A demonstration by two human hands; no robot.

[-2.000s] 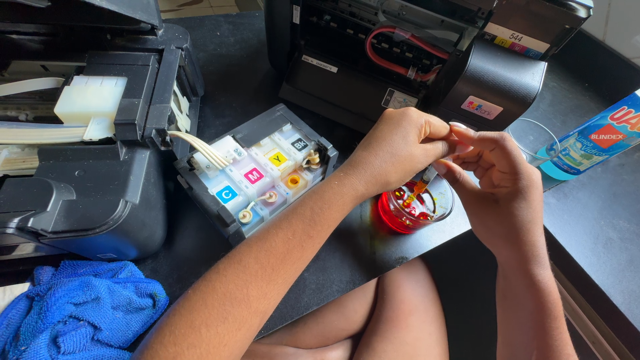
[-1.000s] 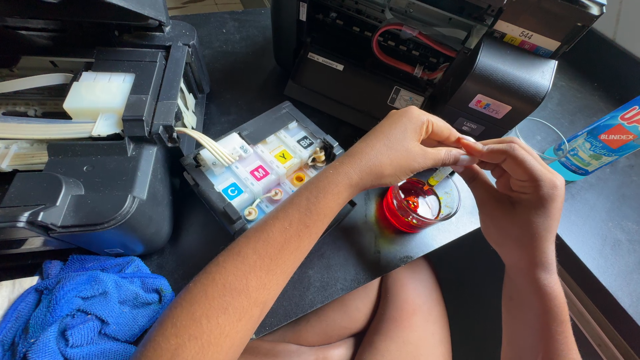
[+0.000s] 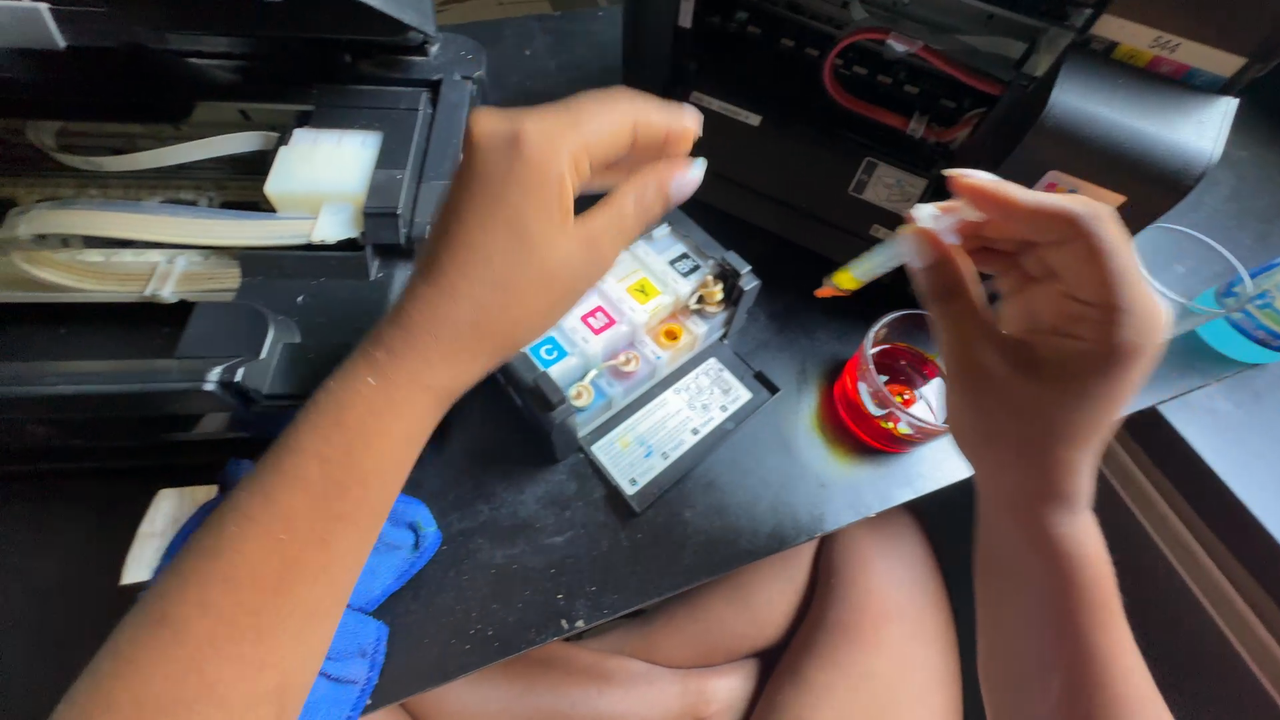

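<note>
My right hand (image 3: pixel 1040 290) holds a small clear syringe (image 3: pixel 880 258), tilted down to the left, with yellow in its barrel and an orange tip. Below the tip and partly behind the hand stands a clear glass (image 3: pixel 885 400) of red liquid. My left hand (image 3: pixel 560 210) is raised over the ink tank unit (image 3: pixel 610 340), thumb and fingers apart, and no object shows between them. The unit has cyan, magenta, yellow and black labels and several filling ports. The yellow port (image 3: pixel 670 335) looks uncapped; a cap plug sits at the black one.
An opened printer (image 3: pixel 400 180) with ribbon cable and pale tubes stands at left. A second black printer (image 3: pixel 780 160) with a red tube is at the back. A blue cloth (image 3: pixel 400 550) lies at lower left. A bottle of blue liquid (image 3: pixel 1245 315) stands at right.
My hands were together above the glass and have moved apart. The left has gone left over the tank unit, and the right has the syringe away from the liquid.
</note>
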